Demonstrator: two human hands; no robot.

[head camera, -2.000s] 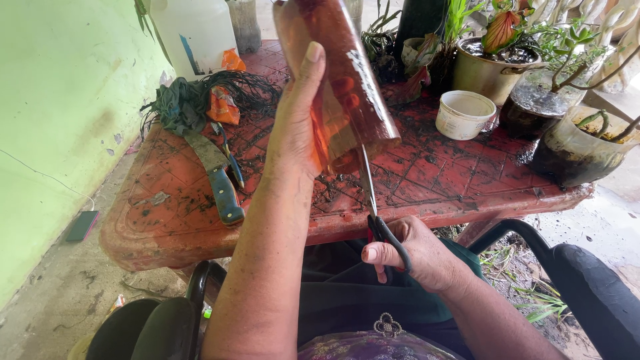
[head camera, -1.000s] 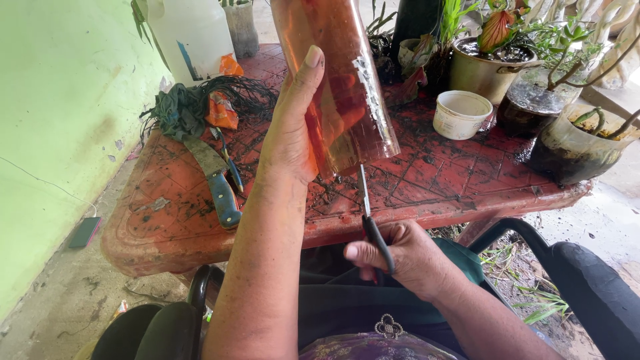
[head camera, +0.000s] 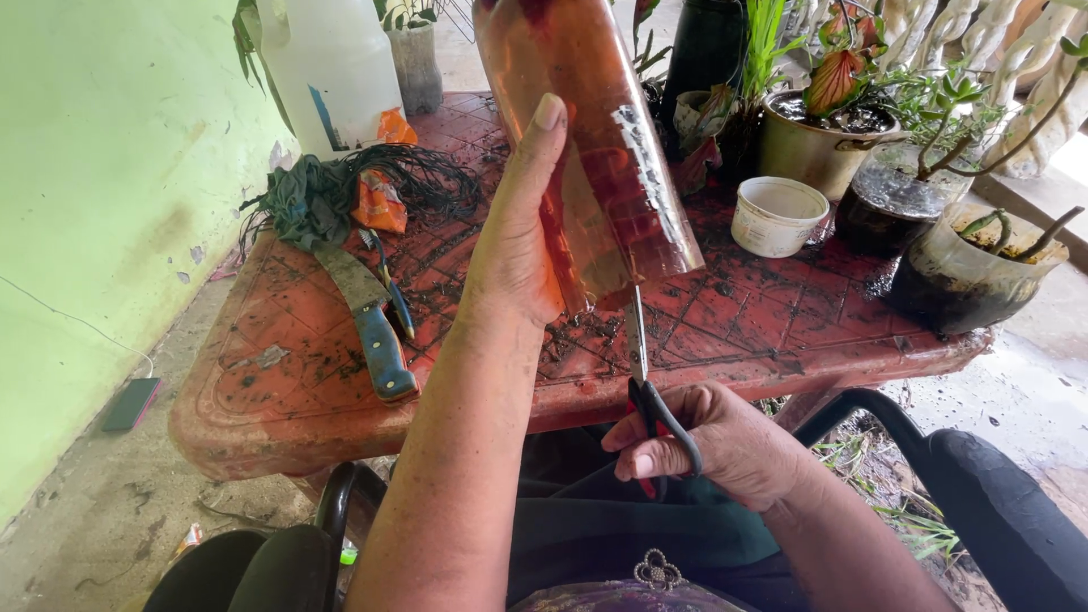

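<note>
My left hand (head camera: 523, 229) holds up a translucent reddish plastic bottle (head camera: 595, 144) with a cut lower rim, tilted above the table. The thumb lies along its side and the other fingers are hidden behind it. In my right hand (head camera: 697, 438) is a pair of scissors (head camera: 646, 399) with black and red handles, pointing upward. The tips of the blades meet the bottle's lower rim, and the blades look nearly closed. A strip of white residue runs down the bottle's right side.
On the soil-strewn red plastic table (head camera: 280, 425) lie a blue-handled knife (head camera: 370, 323), a dark cloth (head camera: 310, 200) and an orange wrapper (head camera: 378, 202). A white tub (head camera: 778, 217) and several potted plants stand at the right, a large translucent jug (head camera: 331, 76) at the back left. Chair armrests flank me.
The scissors have moved against the bottle's lower rim; their handles were spread wider two seconds ago. My left hand has kept its hold on the bottle.
</note>
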